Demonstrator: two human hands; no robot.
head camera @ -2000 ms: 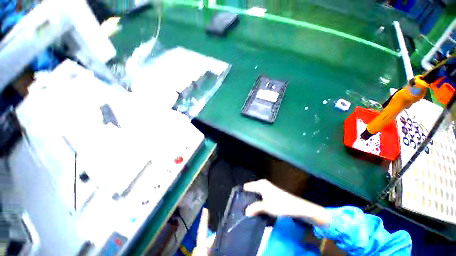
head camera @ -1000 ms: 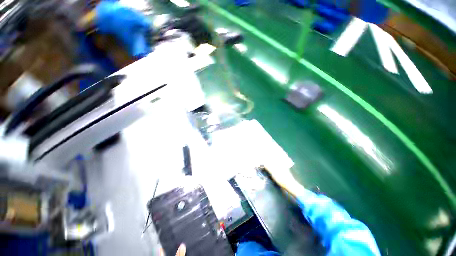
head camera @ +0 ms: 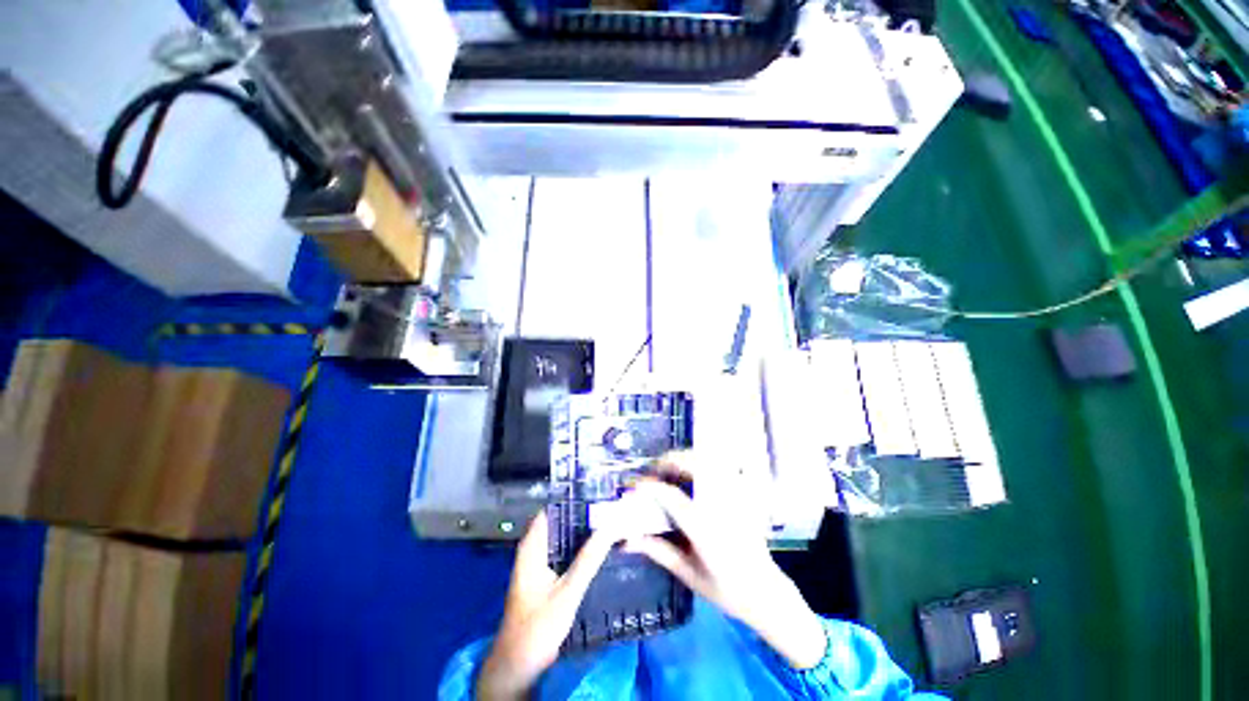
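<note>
A black housing shell [head camera: 623, 603], ribbed inside, is held open side up in front of the white machine bed. A white patch [head camera: 630, 515] shows at its middle. My left hand [head camera: 548, 596] grips its left edge, with the thumb reaching over to the patch. My right hand [head camera: 705, 548] lies over its right side, fingers bent at the patch; whether they pinch anything cannot be told. Another black shell or fixture [head camera: 543, 408] lies just behind, on the left front of the machine bed [head camera: 582, 260].
The metal machine head [head camera: 411, 329] is at left, under the overhead beam [head camera: 671, 144]. White-faced flat parts [head camera: 911, 397] lie in clear bag plastic at right. A black shell with a white patch [head camera: 975, 633] and a dark block [head camera: 1092, 352] are on the green bench. Brown cartons [head camera: 144, 445] stand at left.
The view has swung left to face the machine. The shell that was low between my hands is now held up before the bed, ribbed inside showing, with both hands on it.
</note>
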